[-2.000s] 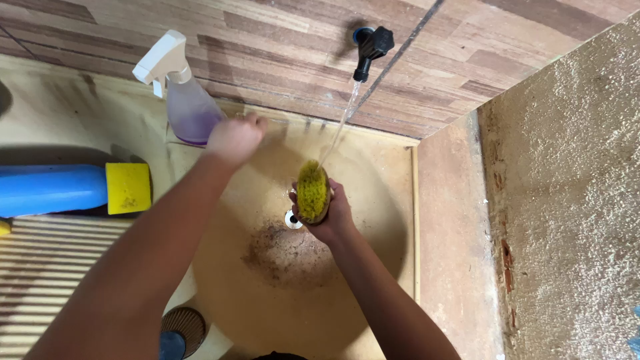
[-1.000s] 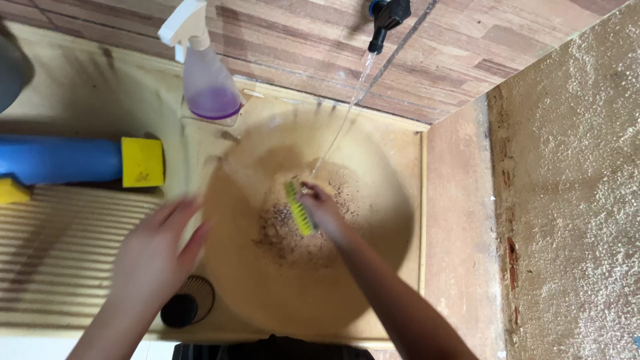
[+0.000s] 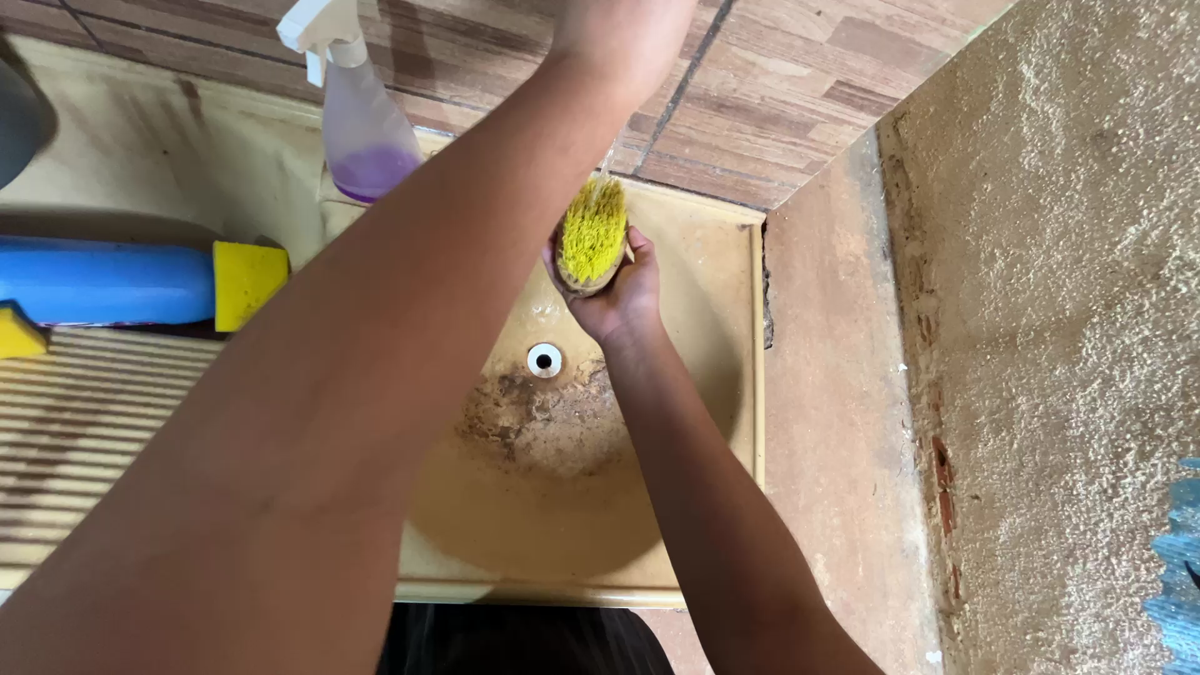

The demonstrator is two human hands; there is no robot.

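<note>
My right hand (image 3: 622, 292) holds an oval scrub brush (image 3: 592, 232) by its back, with the yellow bristles facing up under a thin stream of water. The brush is over the upper part of a beige sink basin (image 3: 581, 525), above its white drain (image 3: 544, 360). Dark grime lies in the basin below the drain. My left arm reaches across the view to the tiled wall, and my left hand (image 3: 626, 33) is cut off by the top edge, its fingers out of sight. The tap is not visible. Left of the forearm stands a spray bottle (image 3: 375, 141) with purple liquid.
On the left, a blue bottle (image 3: 103, 279) with a yellow cap lies above the ribbed drainboard (image 3: 103, 422). A yellow object (image 3: 19, 333) is at the left edge, below a grey rounded item (image 3: 19, 122). A rough wall (image 3: 1050, 319) bounds the right side.
My left hand has moved from beside the drainboard up to the wall. The brush has gone from low in the basin up into the water stream, its bristles now turned upward.
</note>
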